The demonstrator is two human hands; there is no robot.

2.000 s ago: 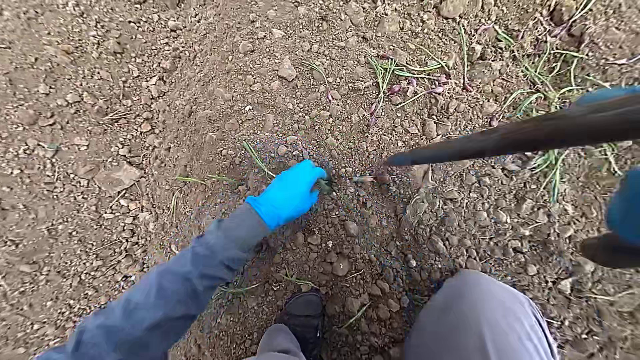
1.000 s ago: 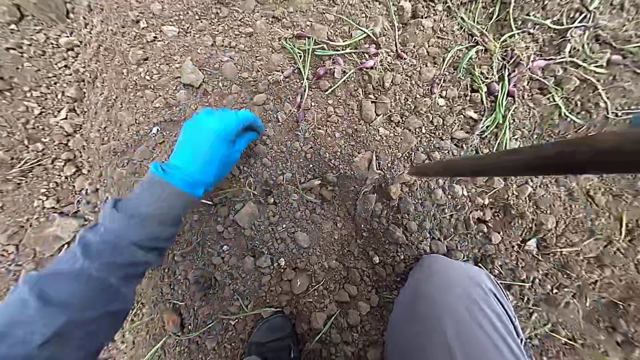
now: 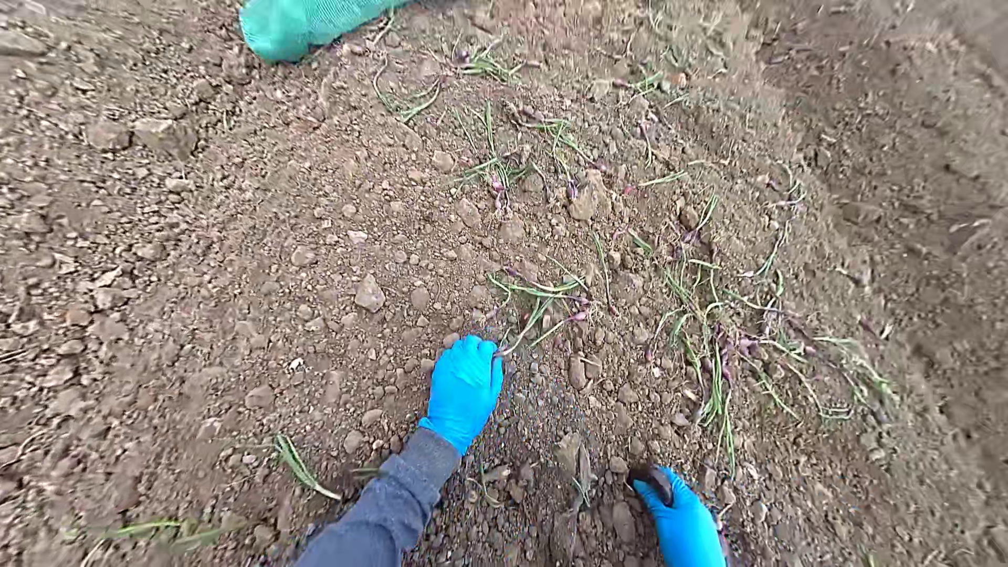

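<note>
My left hand point(image 3: 465, 390), in a blue glove, is low over the soil at the centre with its fingers curled. Its fingertips meet the end of a thin stalk from a small bunch of onion seedlings point(image 3: 543, 293) with green leaves and purple bulbs; whether they grip it is hidden. At the lower right my right hand point(image 3: 681, 520), also blue-gloved, is closed around a dark, rounded tool end point(image 3: 655, 482); the rest of the tool is hidden. A larger heap of onion seedlings point(image 3: 720, 358) lies above and right of that hand.
Green mesh point(image 3: 287, 31) lies at the top left. More seedlings point(image 3: 500, 169) are scattered up the stony soil. A stone point(image 3: 369, 293) is left of the bunch. Single green plants point(image 3: 302, 466) show at the lower left, and a furrow point(image 3: 929, 236) runs along the right.
The view has shifted to show more ground ahead. My left hand has moved to the seedling bunch. The long tool pointing in from the right is now mostly out of sight, and my right hand shows.
</note>
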